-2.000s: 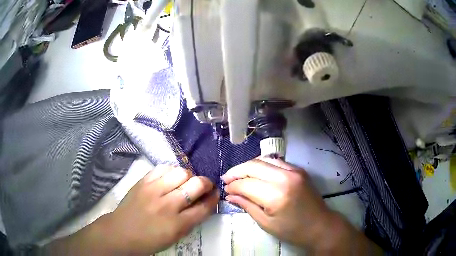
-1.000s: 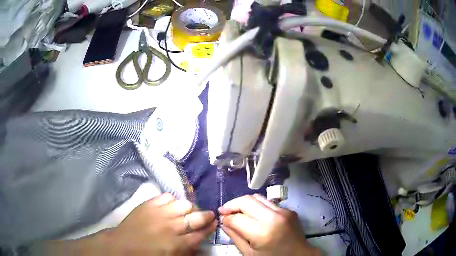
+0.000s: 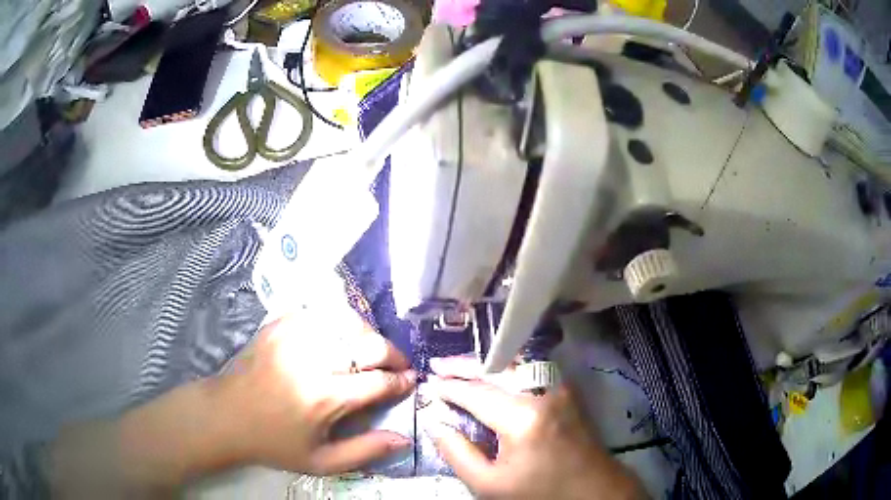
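The dark navy band (image 3: 379,264) runs under the head of the off-white sewing machine (image 3: 430,195). Grey fine-striped cloth (image 3: 107,283) spreads to the left and joins the band side. My left hand (image 3: 332,391) presses its fingertips on the band's near end, just in front of the presser foot (image 3: 454,320); a ring shows on one finger. My right hand (image 3: 518,425) lies beside it, fingertips on the band's right side, thumb lower down. The fingertips of both hands almost meet at the seam. Glare washes out part of the left hand and cloth.
Scissors with dark green handles (image 3: 258,125), a black phone (image 3: 186,73) and a yellow tape roll (image 3: 366,39) lie behind the cloth. White crumpled cloth (image 3: 49,59) is at upper left. Folded dark striped pieces (image 3: 699,391) lie under the machine arm at right.
Since the last frame, my left hand has moved up and its fingers have spread flatter on the work. The band's near end has moved toward the needle. The grey cloth has shifted away from me.
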